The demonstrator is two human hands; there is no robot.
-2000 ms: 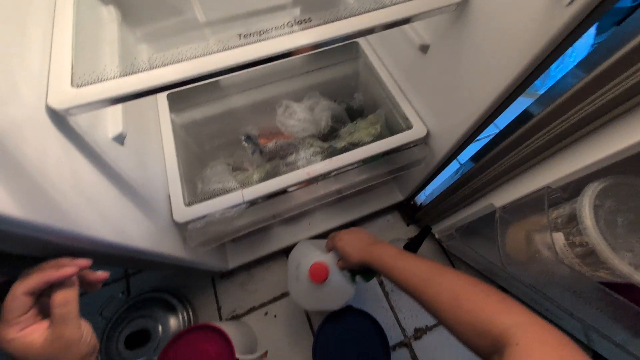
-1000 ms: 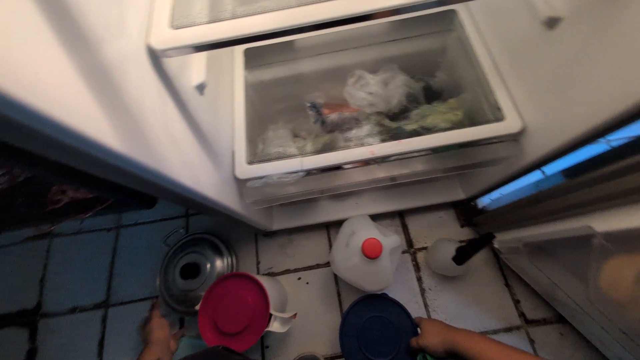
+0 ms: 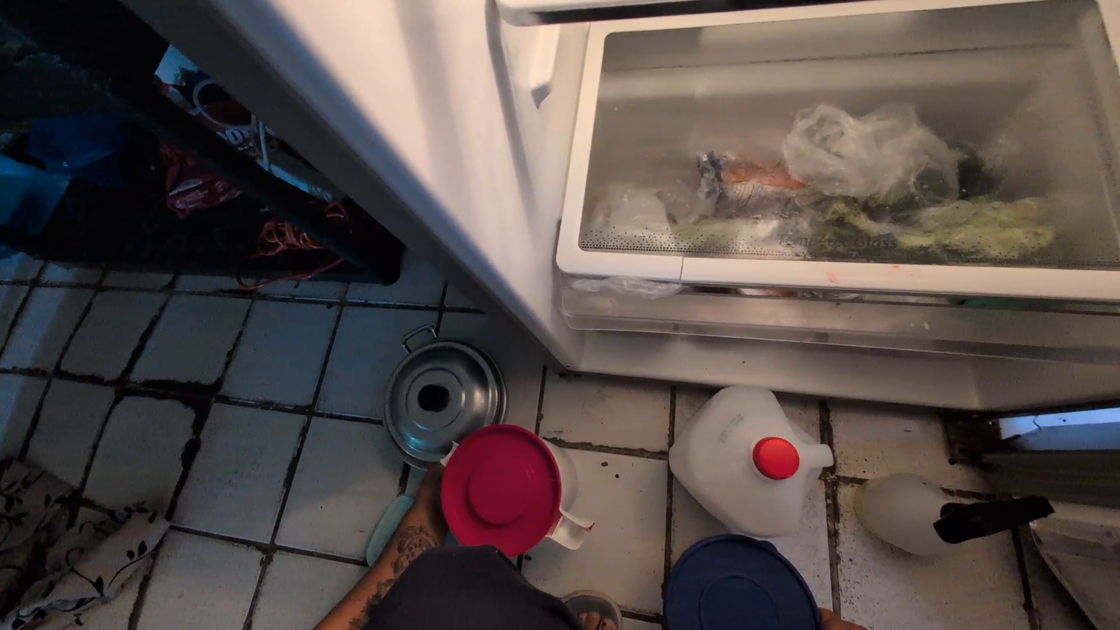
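Observation:
My left hand (image 3: 430, 503) is at the left side of a white pitcher with a magenta lid (image 3: 500, 490), its fingers partly hidden by the lid and my knee. Behind that hand stands a round metal pot with a lid (image 3: 444, 401). At the bottom edge, only a bit of my right hand (image 3: 838, 619) shows, beside a container with a dark blue lid (image 3: 739, 588); its grip is hidden. A translucent plastic jug with a red cap (image 3: 739, 464) stands just beyond the blue lid. To its right is a whitish rounded bottle with a black top (image 3: 906, 514).
An open refrigerator stands ahead, with a glass shelf (image 3: 752, 262) over a drawer (image 3: 787, 322) of bagged food. Dark shelving with bags is at upper left. Patterned cloth (image 3: 79, 560) lies lower left on the tiled floor (image 3: 271, 350). My foot (image 3: 595, 612) is near the bottom.
My right hand has gone from the red-capped jug to the side of the blue-lidded container. My left hand has come down beside the magenta-lidded pitcher. The view has swung left and down.

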